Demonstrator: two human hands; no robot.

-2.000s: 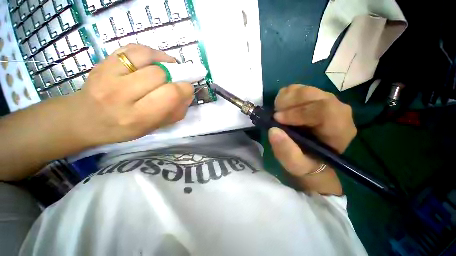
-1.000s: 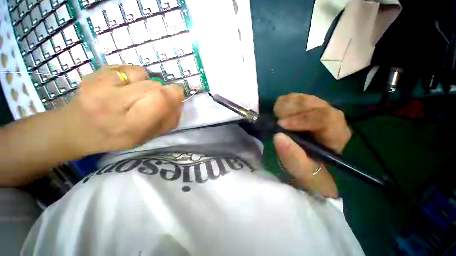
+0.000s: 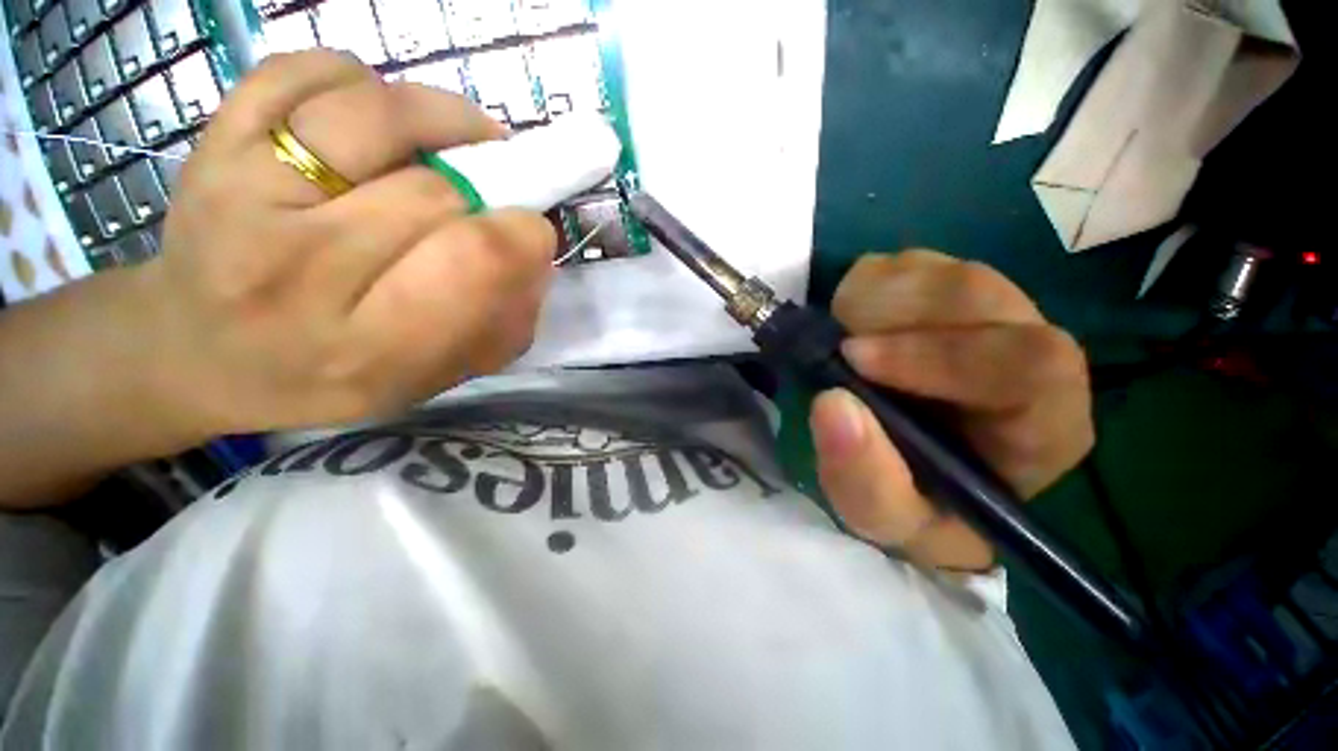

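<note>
My right hand [image 3: 954, 396] holds the black soldering iron [image 3: 969, 477] like a pen. Its tip [image 3: 646, 210] is at the green right edge of the PCB panel [image 3: 455, 56], near the lower corner. My left hand [image 3: 352, 242] rests over the panel's lower part and pinches thin solder wire [image 3: 581, 242], whose end shows just left of the tip. A white finger cot [image 3: 536, 165] with a green band covers one left finger, which reaches close to the tip. Whether tip and wire touch a joint cannot be told. The hand hides several board units.
A second panel [image 3: 110, 103] lies at the left on the white sheet [image 3: 726, 88]. Solder wire trails at the left edge. A folded cream card [image 3: 1130, 140] lies on the green bench [image 3: 917, 132]. A silver cylinder [image 3: 1240, 282] and a small red light are at the right.
My left hand has moved up, its white-covered finger is extended again, and the iron tip is back at the panel's edge. The panels and card have shifted in view.
</note>
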